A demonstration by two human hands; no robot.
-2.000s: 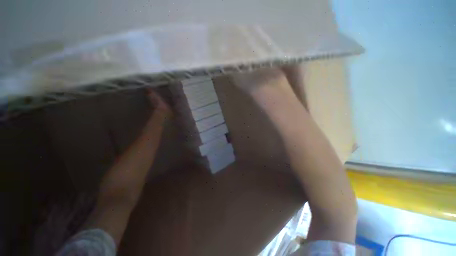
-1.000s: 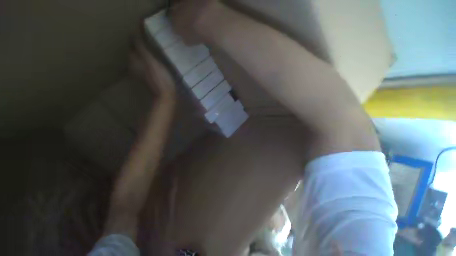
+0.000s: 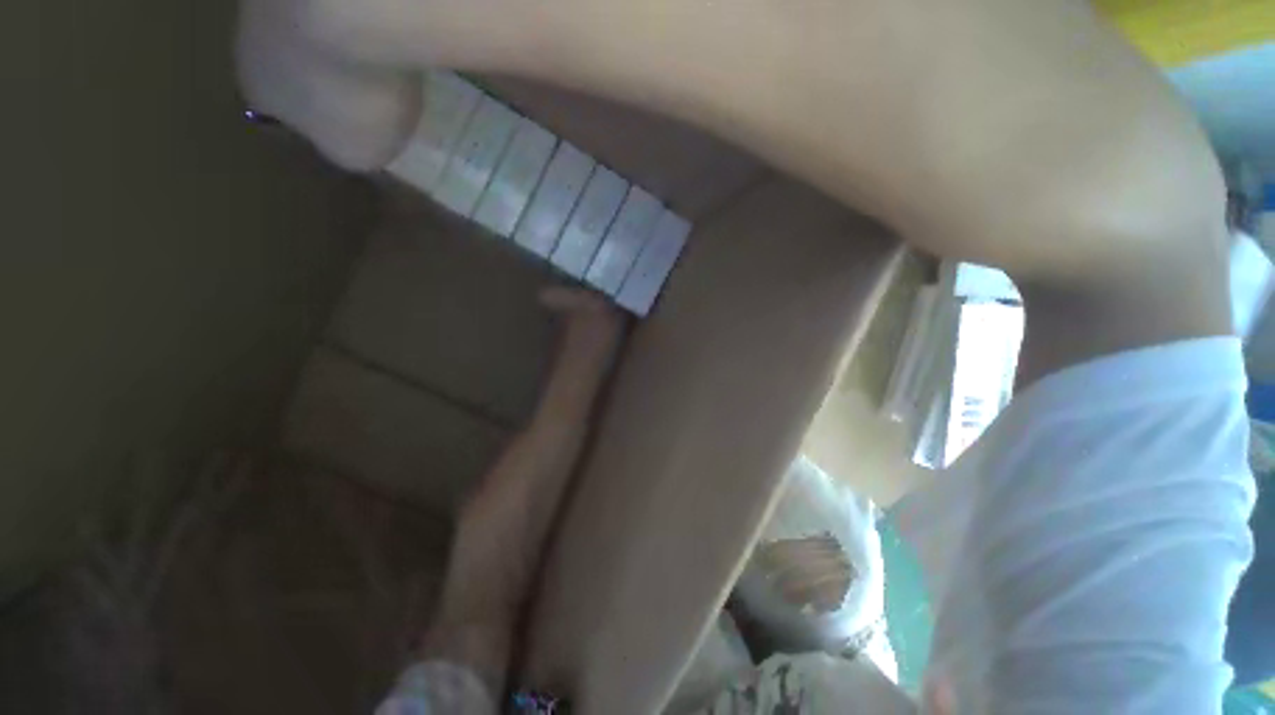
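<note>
A row of several white retail boxes (image 3: 571,210) stands inside the large brown master carton (image 3: 699,405), their plain white ends showing. My right hand (image 3: 325,91) reaches across from the upper right and is at the far upper-left end of the row; its fingers are partly hidden and blurred. My left hand (image 3: 585,310) is at the lower right end of the row, against the side of the last box and close to the carton wall. The inside of the carton is dark on the left.
Outside the carton at right, more white boxes (image 3: 968,363) lie on brown cardboard. A whitish rounded object (image 3: 839,559) with a brown patch is below them, by green floor. A yellow padded bar (image 3: 1203,25) is at the top right corner.
The view has tilted. My right hand has moved left to the row's far end and my left hand right to its near end. The boxes at the near end are now more evenly lined up.
</note>
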